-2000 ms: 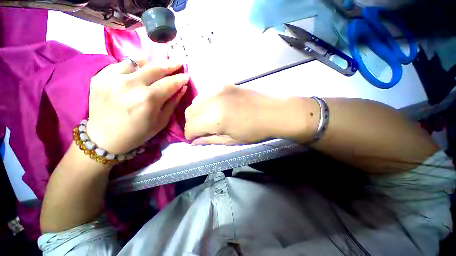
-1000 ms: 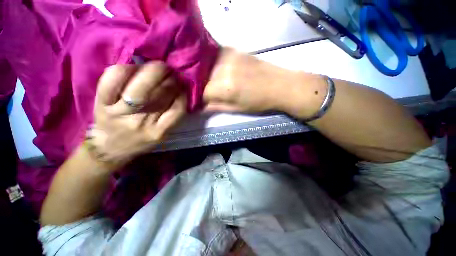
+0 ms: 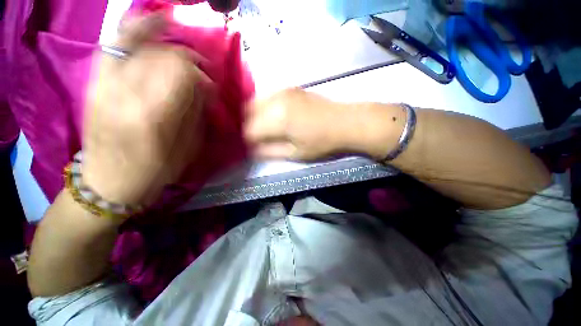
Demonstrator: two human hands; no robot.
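Note:
Magenta fabric (image 3: pixel 54 83) hangs in folds at the left and is bunched between my two hands on the white table. My left hand (image 3: pixel 150 105), with a ring and a beaded bracelet, is blurred and lies over the cloth; its fingertips are not clear. My right hand (image 3: pixel 280 124), with a silver bangle, is at the right edge of the bunched cloth, fingers curled on it and blurred. Only a dark bit of the sewing machine (image 3: pixel 220 5) shows at the top edge; the needle area is not visible.
Pointed thread snips (image 3: pixel 411 51) lie at the upper right, beside blue-handled scissors (image 3: pixel 481 57). Pale blue scraps (image 3: pixel 366 7) are behind them. A ruler-marked strip (image 3: pixel 299 180) runs along the table's front edge. More magenta cloth hangs below the table at the left.
The machine head and grey knob seen two seconds ago are now mostly out of view. Since one second ago, my left hand has moved up and opened out from its closed hold; my right hand has barely moved.

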